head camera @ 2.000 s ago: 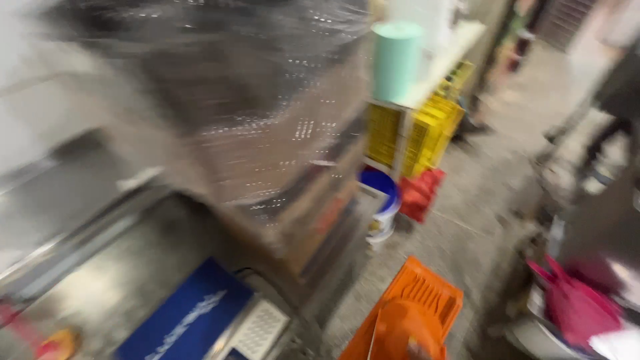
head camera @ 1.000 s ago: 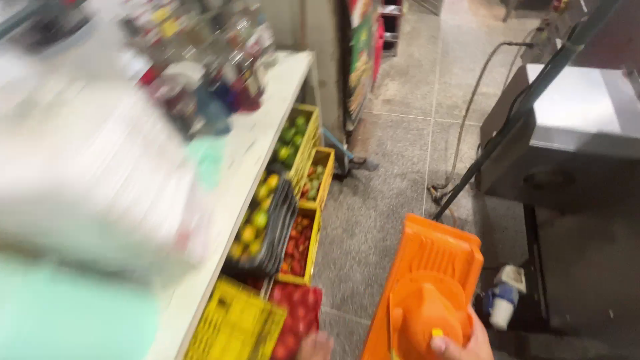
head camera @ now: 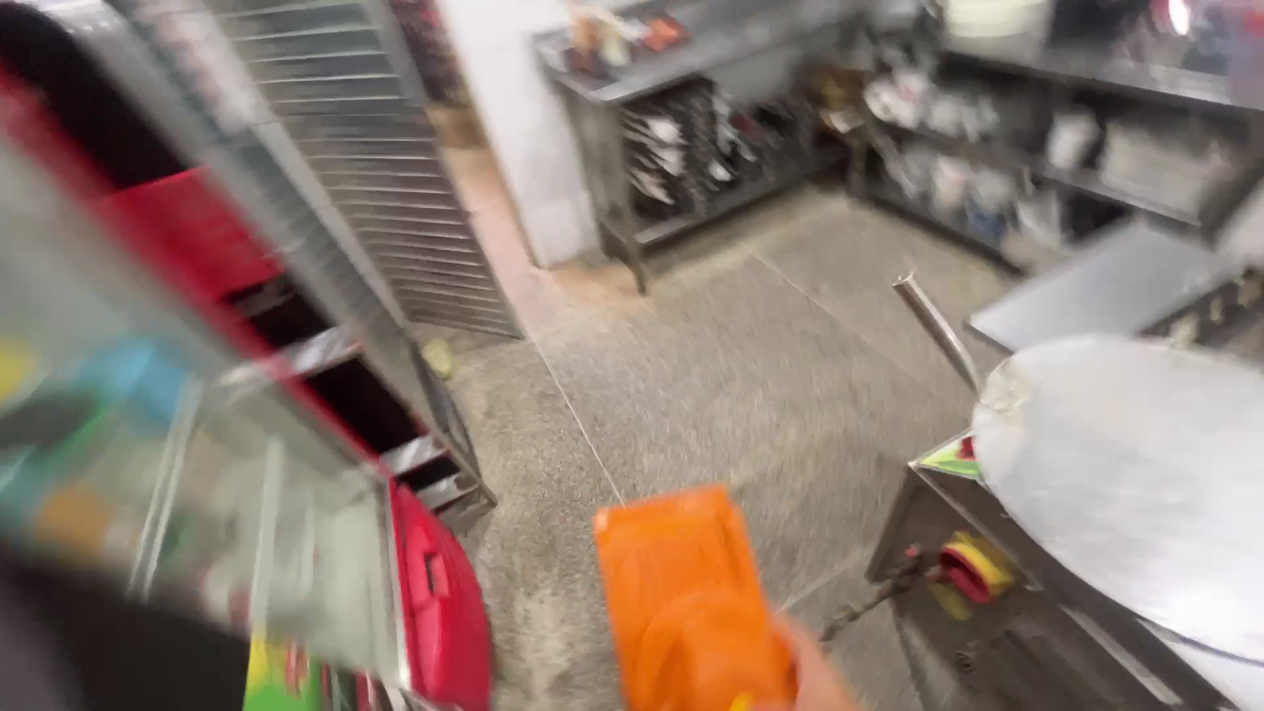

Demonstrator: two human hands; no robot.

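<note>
An orange plastic slicer-like tool (head camera: 681, 592) with a rounded part on top is held out at the bottom centre of the head view, above the floor. My right hand (head camera: 815, 667) grips its right side near the lower edge; only part of the hand shows, and it is blurred. A bit of yellow shows at the tool's lower end. My left hand is outside the picture.
A glass-fronted cooler with a red frame (head camera: 439, 602) stands at the left, beside a slatted metal door (head camera: 385, 178). A round metal surface on a stand (head camera: 1136, 474) is at the right. Steel tables (head camera: 652, 84) and loaded shelves (head camera: 1086, 178) stand behind, around the tiled floor (head camera: 691, 375).
The view has moved along from the crates and white counter to the cooler and steel tables. The orange tool stays in my right hand. My left hand's fingertips, seen a second ago, have left the view.
</note>
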